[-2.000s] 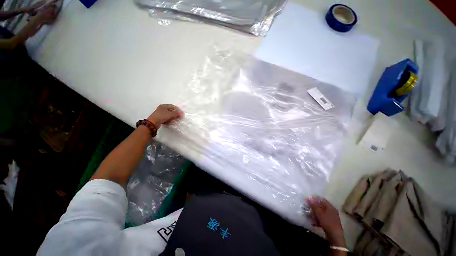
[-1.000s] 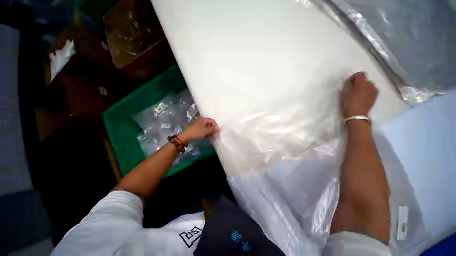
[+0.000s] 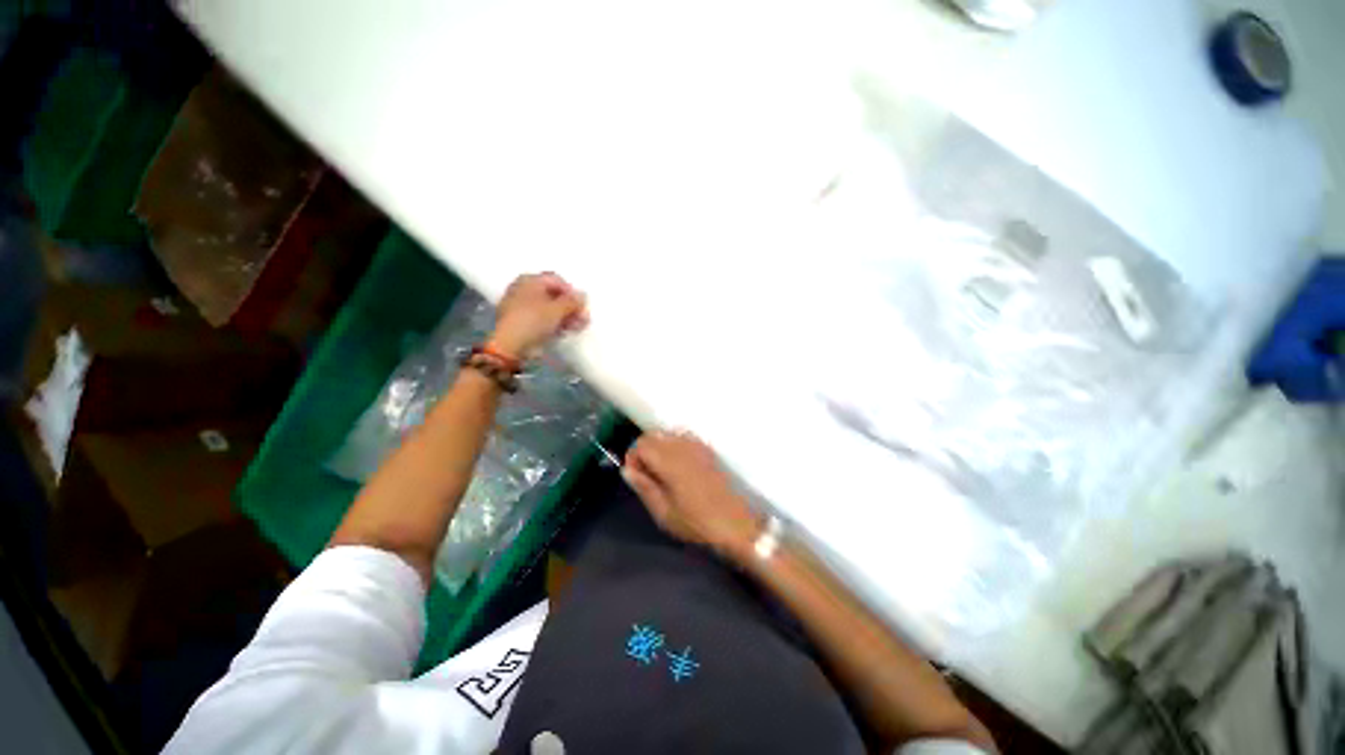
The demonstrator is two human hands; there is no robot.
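Observation:
The clear polybag [image 3: 944, 428] lies flat on the white table, with a grey-looking wrapped item [image 3: 1033, 221] and a white label [image 3: 1123, 297] showing through it. My left hand [image 3: 540, 311] is over the table's front edge, clear of the bag, with its fingers curled. My right hand [image 3: 682, 484] is at the edge, nearer my body, also with curled fingers. A thin pale line shows by its fingertips; whether it is held is unclear. Blur hides whether either hand grips anything.
Below the table edge, a green crate [image 3: 317, 428] holds crinkled polybags [image 3: 494, 487]. A dark blue tape roll [image 3: 1251, 59] lies at the far right. A blue dispenser [image 3: 1305, 336] is cut off at the right edge. Beige handbags [image 3: 1202, 649] are piled at lower right. Brown boxes [image 3: 162, 479] stand at left.
My right hand has moved from over the table to its front edge beside my body. My left hand has left the polybag's side. The view has swung back right from one second ago.

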